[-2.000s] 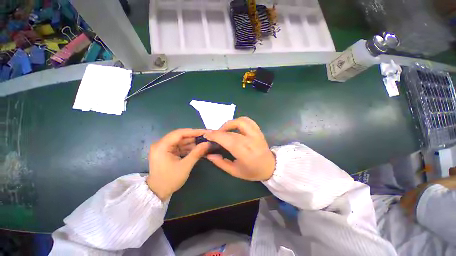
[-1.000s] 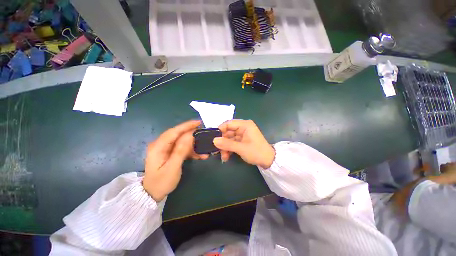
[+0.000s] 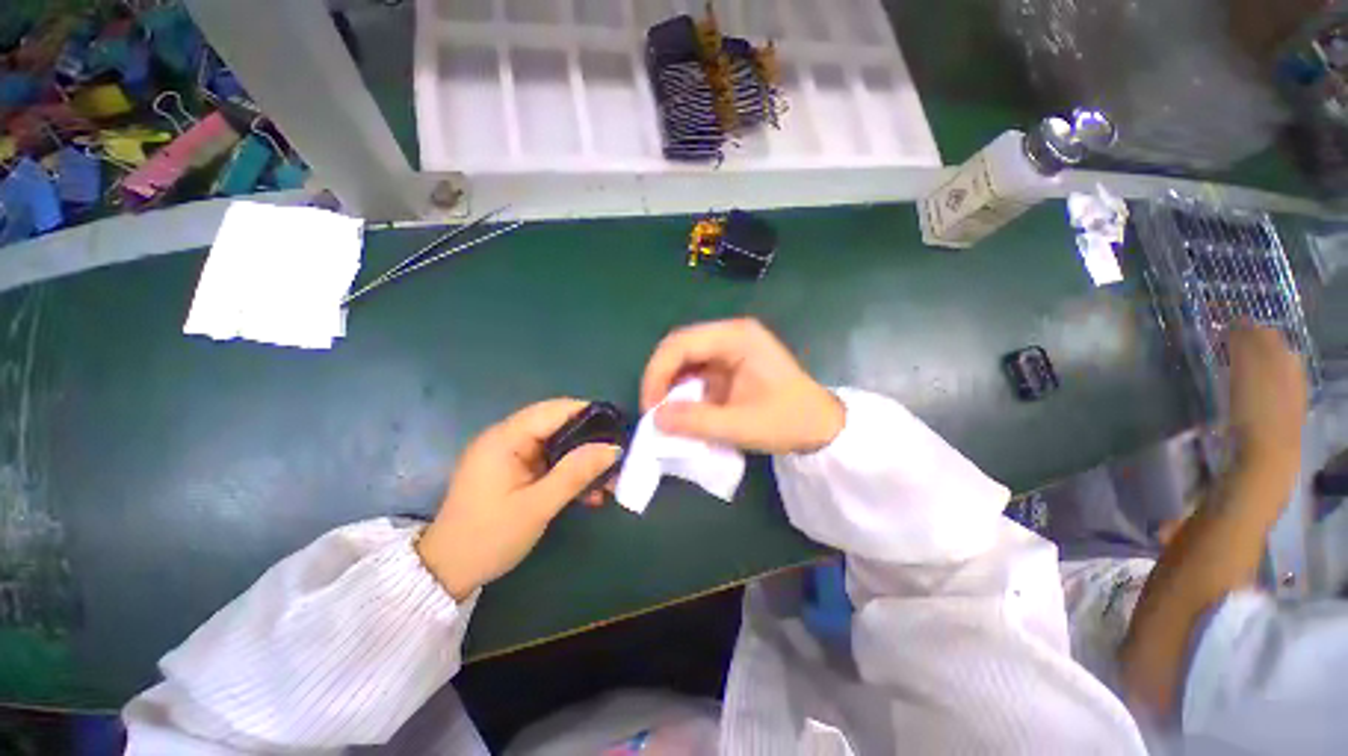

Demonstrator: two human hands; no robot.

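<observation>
My left hand [image 3: 510, 495] holds a black rounded-square watch head [image 3: 589, 428] between thumb and fingers, tilted, above the green bench. No tail shows on it. My right hand [image 3: 739, 392] pinches a white wipe [image 3: 683, 461] just right of the watch head; the wipe hangs down from the fingers. Part of the watch head is hidden by my left thumb. A small display stack [image 3: 744, 245] with gold tails lies on the bench below the white tray.
Wipe stack [image 3: 277, 275] and tweezers [image 3: 429, 256] lie at left. Blister tray [image 3: 555, 89], bottle [image 3: 994, 188] and crumpled wipe [image 3: 1097, 234] are at the back. Another black watch piece [image 3: 1030, 372] lies at right. A neighbour's arm [image 3: 1234, 473] reaches over the clear trays [image 3: 1220, 273]. Binder clips [image 3: 185, 155] heap upper left.
My right hand has let go of the watch head and picked up the wipe from the bench. A black watch piece now lies at right, and the neighbour's arm has reached in.
</observation>
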